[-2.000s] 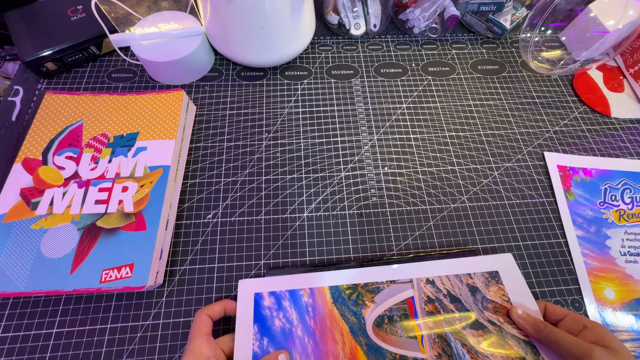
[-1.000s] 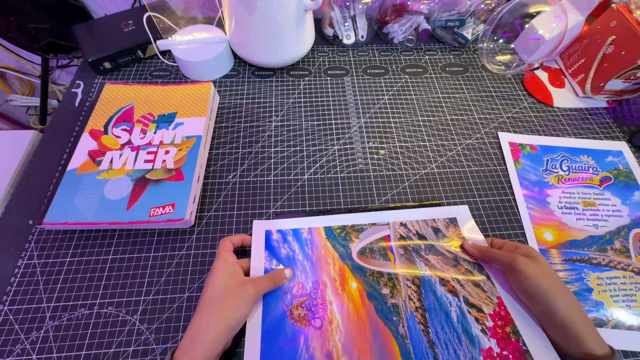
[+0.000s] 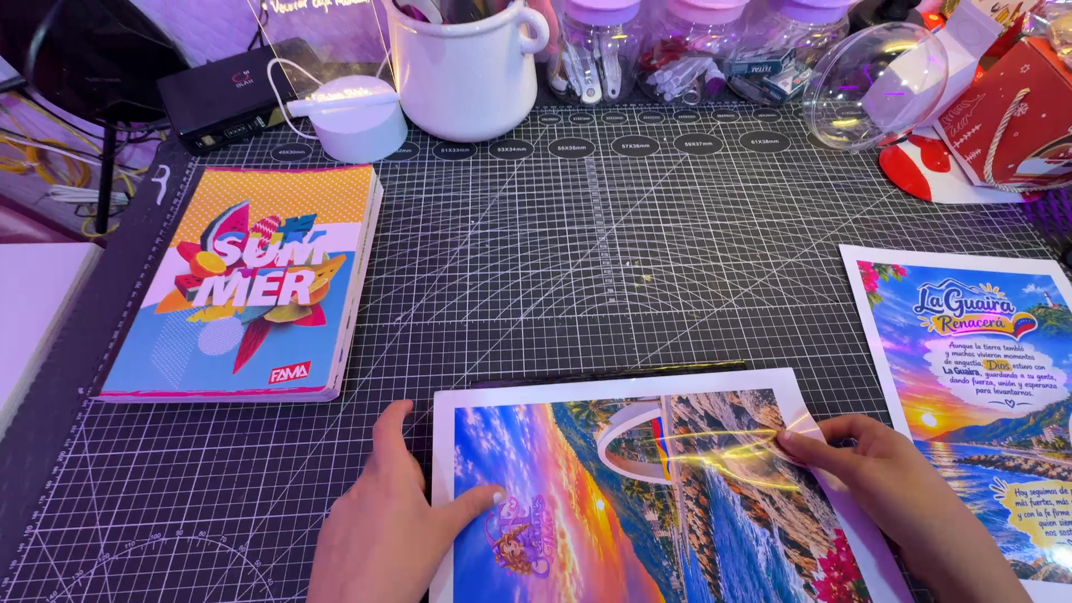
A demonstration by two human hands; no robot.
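Observation:
A glossy printed sheet with a white border (image 3: 611, 392) lies sideways at the front, showing a sunset, a coast and pink flowers. My left hand (image 3: 398, 511) rests at its left edge, thumb on the picture and fingers spread outside the border. At the right side, my right hand (image 3: 888, 477) pinches the sheet's edge or a clear film over it between thumb and fingers; yellow glare crosses the surface there. A thin dark edge (image 3: 603, 374) shows just behind the sheet. Another printed sheet (image 3: 971, 335), upright to my view, lies to the right.
A thick book with a summer cover (image 3: 243, 285) lies at left on the black gridded cutting mat (image 3: 519, 251). Along the back stand a white round device (image 3: 360, 126), a white mug-shaped pot (image 3: 465, 75), lidded jars (image 3: 599, 59), a clear plastic dome (image 3: 875, 88) and a red gift bag (image 3: 1017, 134).
My left hand's fingers have spread outward at the sheet's left edge since one second ago. The right hand still pinches at the right side. The view has shifted.

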